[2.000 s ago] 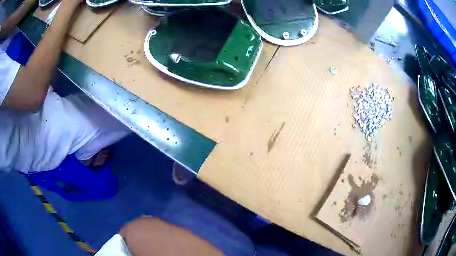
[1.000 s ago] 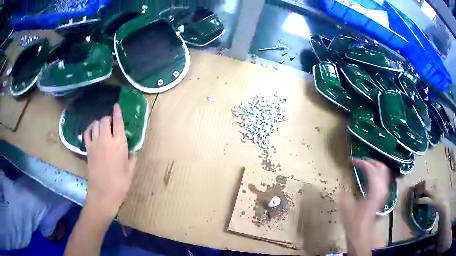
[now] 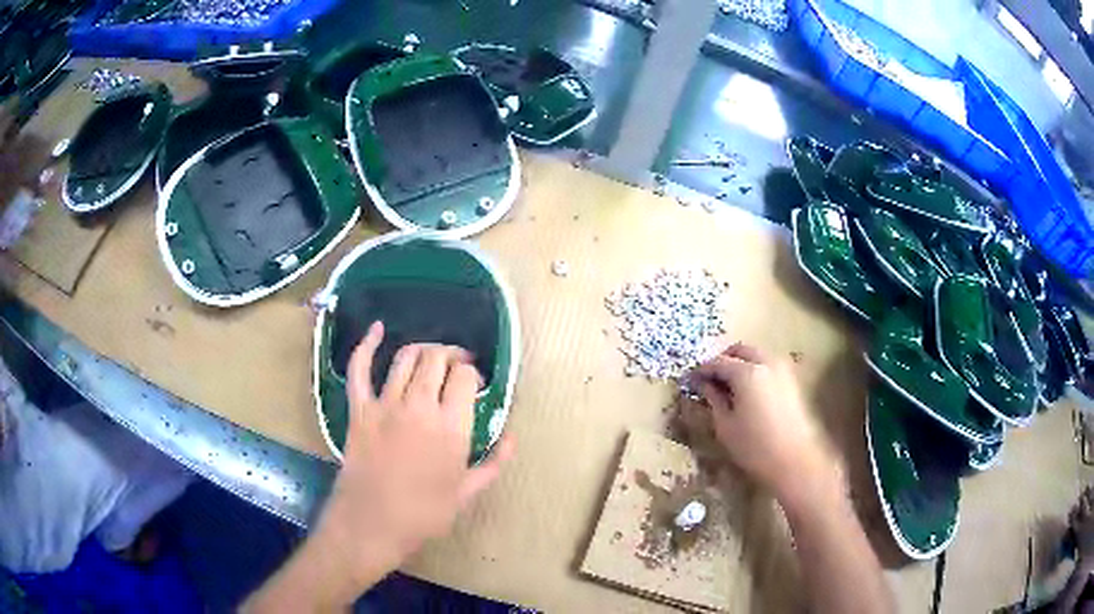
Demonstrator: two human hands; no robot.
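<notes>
A green housing (image 3: 504, 300) with a dark recessed panel and pale rim lies in front of me. My left hand (image 3: 414, 414) is on its near part, fingers inside over the panel and thumb by the near right rim. My right hand (image 3: 744, 402) has its fingertips pinched together at the lower right edge of the pile of small pale fittings (image 3: 660, 314); whether a fitting is between them cannot be seen. A stained dabbing board (image 3: 624, 528) with a white blob (image 3: 690, 516) lies below that hand.
More green housings (image 3: 258, 210) lie at the left and back left. A heap of stacked housings (image 3: 948, 324) stands at the right. Blue bins (image 3: 912, 102) and a grey post (image 3: 663, 90) are behind. People's parts show at the left and right edges. A metal bench edge (image 3: 168, 420) runs lower left.
The view has swung right since the first frame. The housing under my left hand has come nearer and turned upright. My right hand has moved left from the right-hand stack to the pile.
</notes>
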